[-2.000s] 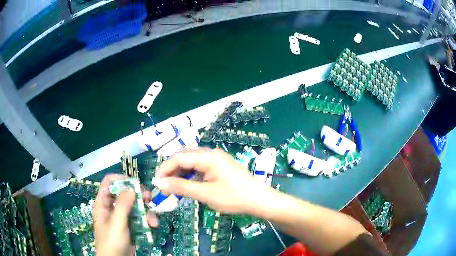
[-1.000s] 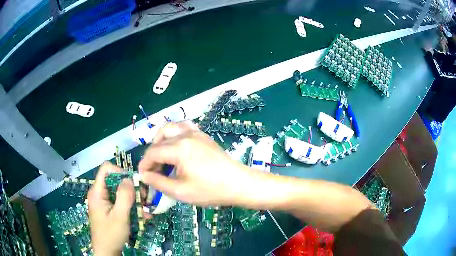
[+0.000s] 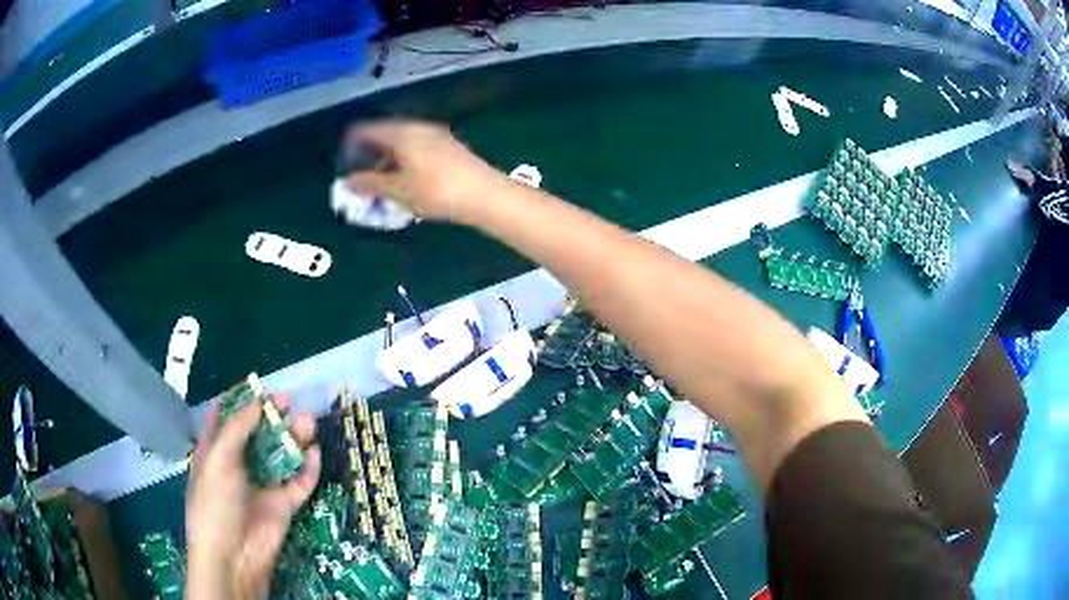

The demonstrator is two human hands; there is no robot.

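Observation:
My left hand point(image 3: 252, 492) is at the lower left, holding a short green PCB strip point(image 3: 273, 443) with a tan edge between thumb and fingers. My right hand point(image 3: 410, 170) is blurred, stretched out over the green belt at the upper left. Its fingers are on a white housing point(image 3: 369, 208), which shows below them; whether it touches the belt is unclear. Two white housings with blue areas point(image 3: 489, 373) lie by the pale rail. Another housing point(image 3: 681, 448) lies right of the piled PCB strips point(image 3: 545, 451).
A blue basket point(image 3: 293, 53) stands beyond the belt. White cover plates point(image 3: 288, 254) lie on the belt. PCB panels point(image 3: 852, 202) and blue-handled nippers point(image 3: 864, 332) lie at the right. Brown cartons point(image 3: 979, 410) stand beside the bench. A metal post point(image 3: 88, 311) rises at the left.
My right hand has moved from beside my left hand up and over the belt with a white housing. My left hand still holds a green strip. The view has shifted.

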